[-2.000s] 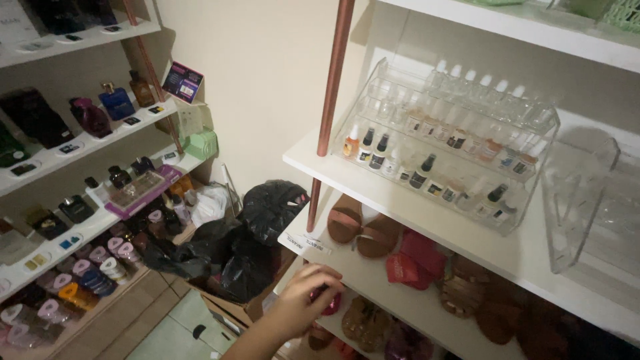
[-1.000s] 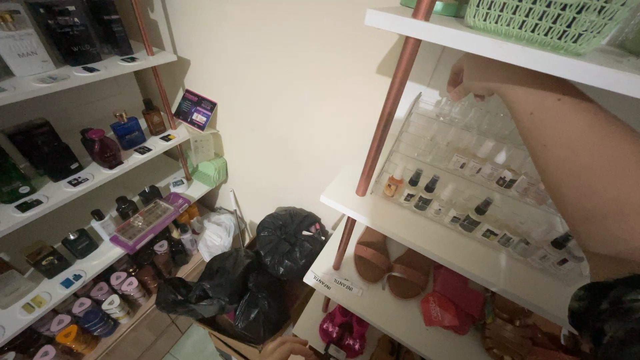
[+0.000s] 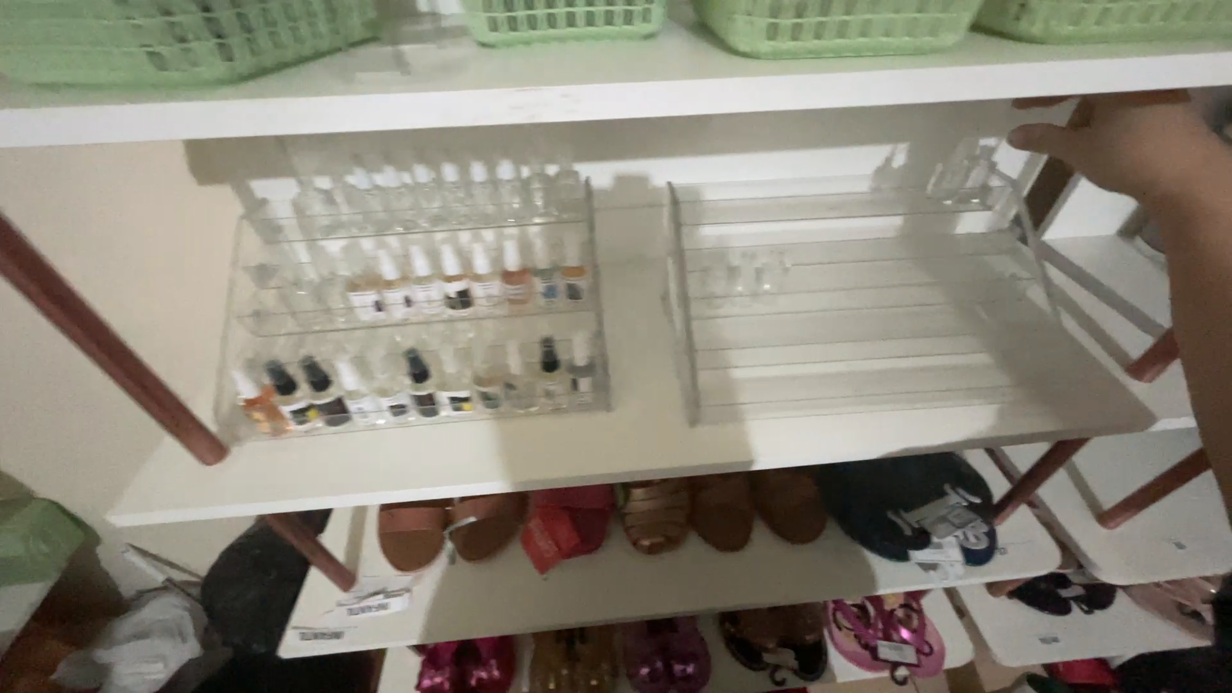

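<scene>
My right hand [image 3: 1107,144] reaches in from the right edge, fingers apart, just above the top tier of a clear acrylic stepped rack [image 3: 866,327]. Some small clear glass bottles [image 3: 962,173] stand on that tier below and left of the hand; no grip on them shows. A few more small clear vials [image 3: 746,272] stand at the rack's left side. To the left, a second acrylic rack [image 3: 599,318] holds rows of small spray bottles [image 3: 455,279], several with labels and some with black caps [image 3: 416,368]. My left hand is out of view.
Green plastic baskets [image 3: 837,24] stand on the white shelf above. Below, shelves bear brown sandals [image 3: 414,534], dark footwear [image 3: 905,505] and pink sandals [image 3: 881,635]. Reddish-brown posts [image 3: 106,337] stand at the shelf ends. A black bag [image 3: 260,577] lies low at left.
The view has swung right and closer to the racks. An arm that reached over the left rack a second ago is now at the right rack. The hand seen low in the earlier frame is gone.
</scene>
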